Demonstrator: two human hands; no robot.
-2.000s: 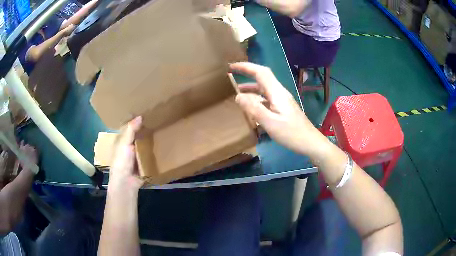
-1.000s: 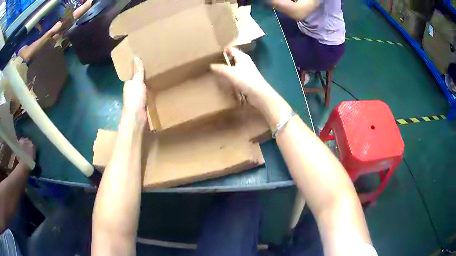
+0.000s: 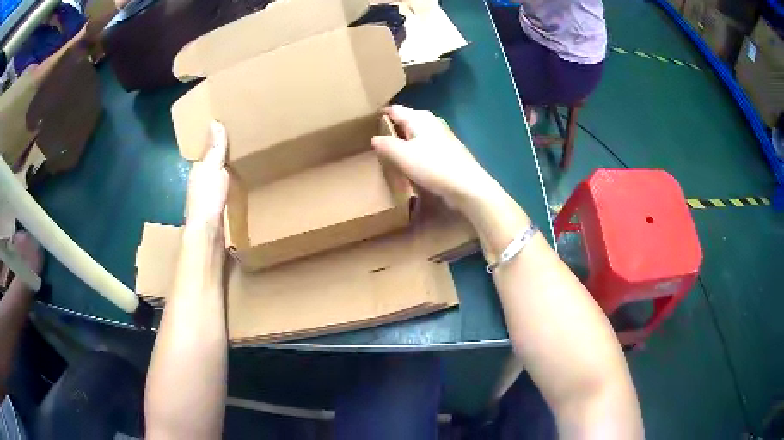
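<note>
A brown part-folded mailer box stands open above a stack of flat box blanks at the table's near edge. Its lid panel is raised and leans away, with the tuck flap at its far edge and side flaps spread at both ends. My left hand holds the box's left end, thumb up by the lid's left flap. My right hand grips the top of the right side wall, with fingers partly hidden behind it. The box's front wall is upright.
The green table has more blanks at the far side and a dark box at far left. A cream tube rises at left. A red stool and a seated person are at right. Another person's arm shows at left.
The box went from tilted near the table edge to farther over the blanks, then slightly back towards me. Both hands still hold its ends. The view has shifted a little.
</note>
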